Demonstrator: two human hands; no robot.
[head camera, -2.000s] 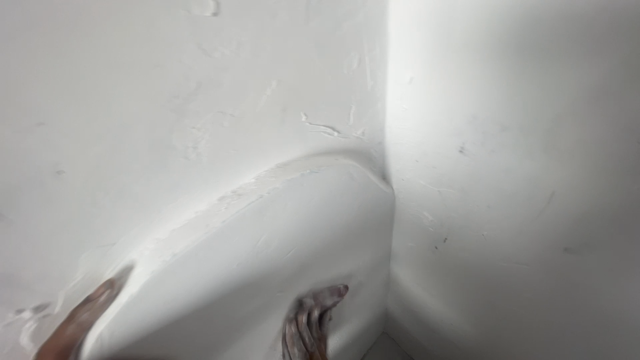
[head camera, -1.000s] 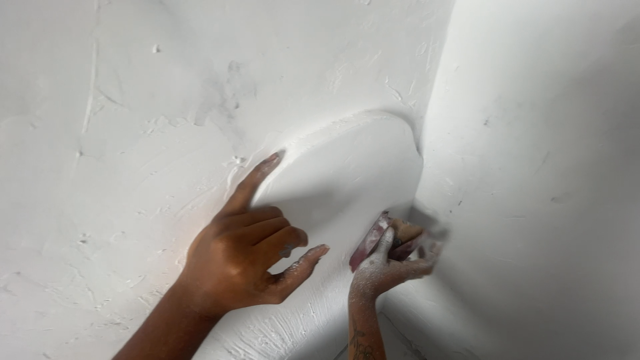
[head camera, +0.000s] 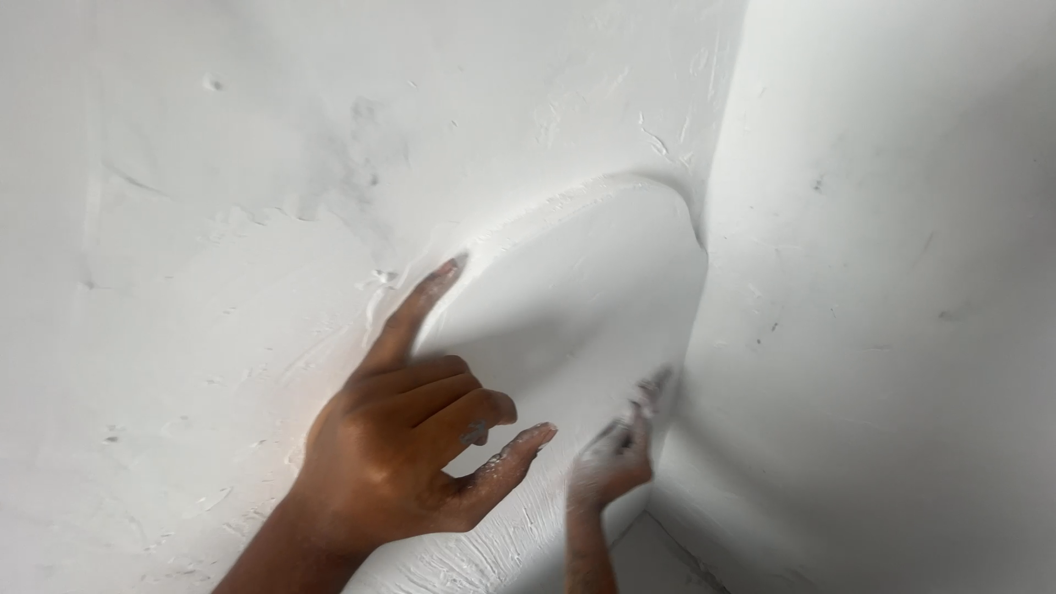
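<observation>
My left hand (head camera: 388, 445) is empty, with its index finger stretched up to the curved rim (head camera: 569, 198) of a smooth, rounded white plaster form (head camera: 602, 272). The other fingers are curled, and the thumb points right, with white residue on it. Lower right, my right hand (head camera: 615, 454) is close against the form's right side, near the wall corner. Motion blur hides its fingers; something dark shows at them, but whether it is an object cannot be told. White residue covers this hand too.
A white plastered wall (head camera: 206, 206) with ridges and grey smudges spreads to the left. Another white wall (head camera: 891, 247) meets it at a corner on the right. Below is a grey surface (head camera: 660, 557) with dark lines.
The left hand came further into view and its index finger stays at the curved rim since one second ago. The right hand, then around a dark reddish thing, has shifted slightly against the form.
</observation>
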